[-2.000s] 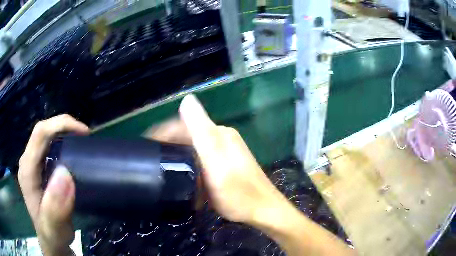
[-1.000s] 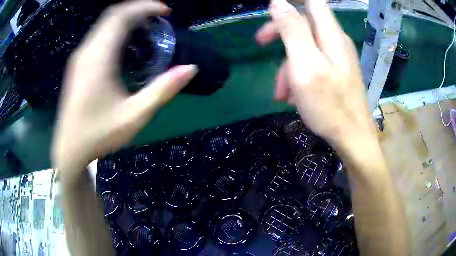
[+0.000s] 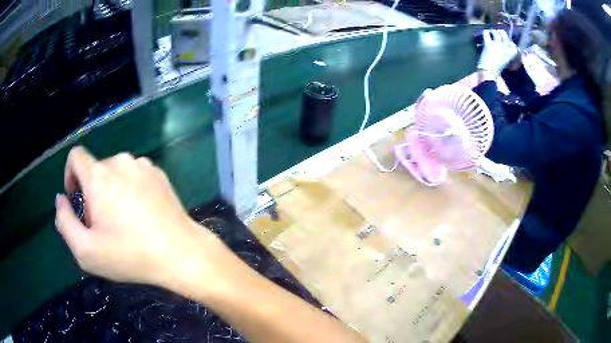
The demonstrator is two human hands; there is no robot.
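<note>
My right hand reaches in from the bottom, over the near edge of the green belt at the left. Its thumb and fingers are curled around a small dark glossy piece, mostly hidden by the hand; its kind cannot be told. A black cylindrical unit stands upright on the green conveyor belt, right of the white upright. The black blister tray lies below my right forearm, and its pockets are blurred. My left hand is not in view.
A white perforated upright stands at the belt's near edge. A pink fan is on the cardboard-covered bench. A person in dark clothes with a white glove is at right. A grey device and black stacked trays are beyond the belt.
The view has swung right, bringing the fan and the person into view. My left hand and the black unit near it have left the picture. My right hand has gone from open to curled.
</note>
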